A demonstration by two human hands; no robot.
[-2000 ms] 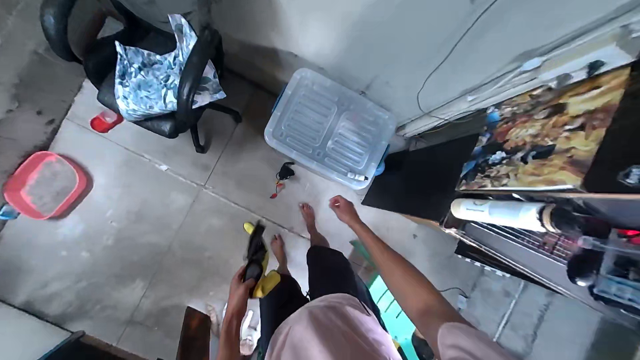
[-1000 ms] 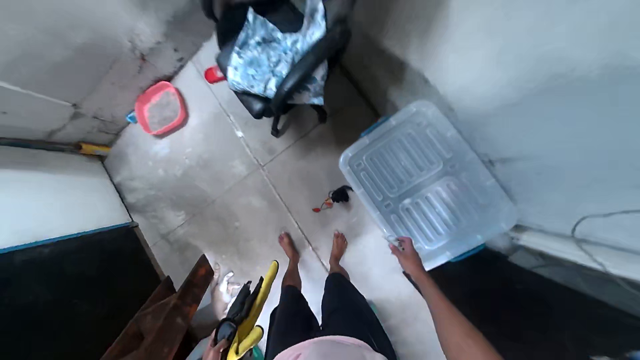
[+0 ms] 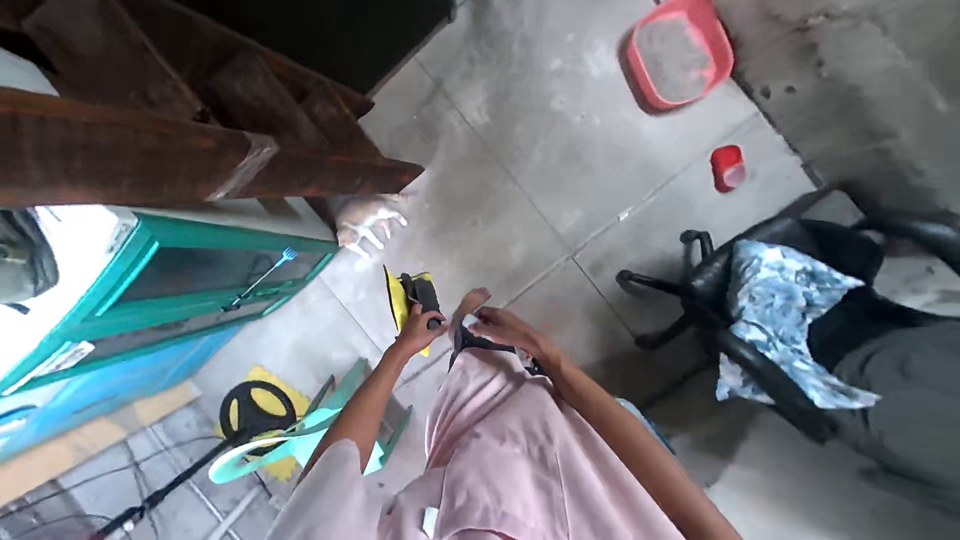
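My left hand (image 3: 421, 330) grips the dark handle of a black-and-yellow tool (image 3: 400, 300), whose kind I cannot tell; its yellow part points up and away from me. Close by on the right, my right hand (image 3: 504, 328) has its fingers bent together around a small white object (image 3: 470, 321), too small to name. Both hands are over my feet, in front of my pink shirt (image 3: 502, 442). Part of one bare foot (image 3: 474, 298) shows between them.
A cat (image 3: 367, 223) lies beside dark wooden beams (image 3: 315, 171) and a green-framed cabinet (image 3: 150, 247). At right stands a black office chair (image 3: 709, 277) with a blue-and-white cloth item (image 3: 784, 322). A pink-red basin (image 3: 720, 45), a red bowl (image 3: 726, 166) and a green plastic stool (image 3: 352, 397) stand around.
The view has swung far left. My right hand was at the clear storage box's edge one second ago; it is now close to my left hand, which still holds the black-and-yellow tool.
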